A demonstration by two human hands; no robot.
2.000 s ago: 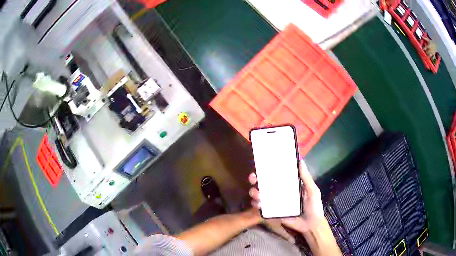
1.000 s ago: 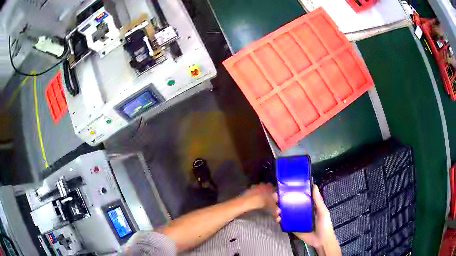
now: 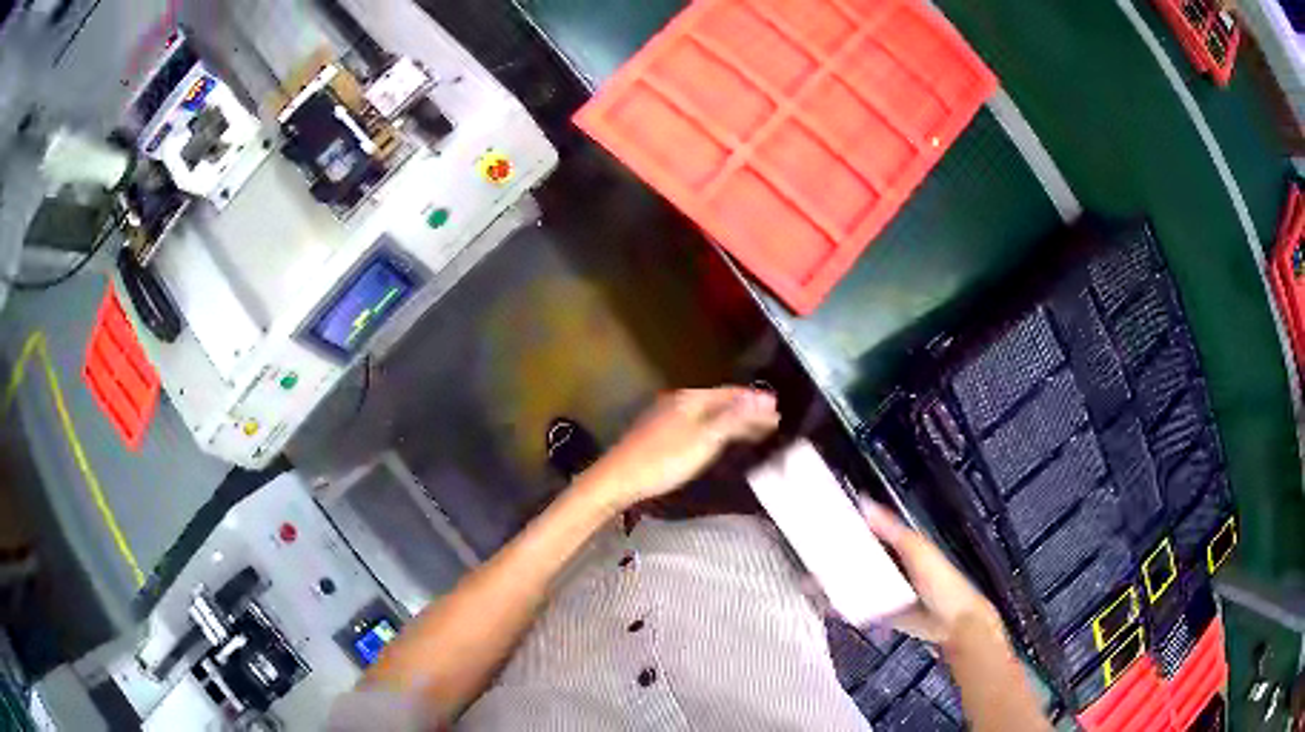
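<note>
A phone-like unit (image 3: 833, 532) with a bright white face is tilted in front of my striped shirt, slightly blurred. My right hand (image 3: 927, 579) grips it along its lower right edge. My left hand (image 3: 704, 432) is just beyond the unit's upper left end, apart from it, with fingers bent and blurred; whether it holds anything small cannot be told. An empty orange-red compartment tray (image 3: 794, 129) lies on the green bench, beyond both hands.
Black ribbed trays (image 3: 1052, 429), a few pockets with yellow-outlined units, stand at the right above red trays (image 3: 1195, 672). A white bench machine (image 3: 243, 286) with fixtures and a lit screen is at the upper left; another machine (image 3: 272, 536) is lower left. A shoe shows on the floor.
The unit has tilted and its face went from white to blue to white. My left hand has moved away from it, up and left. The view has shifted, showing more of the black trays.
</note>
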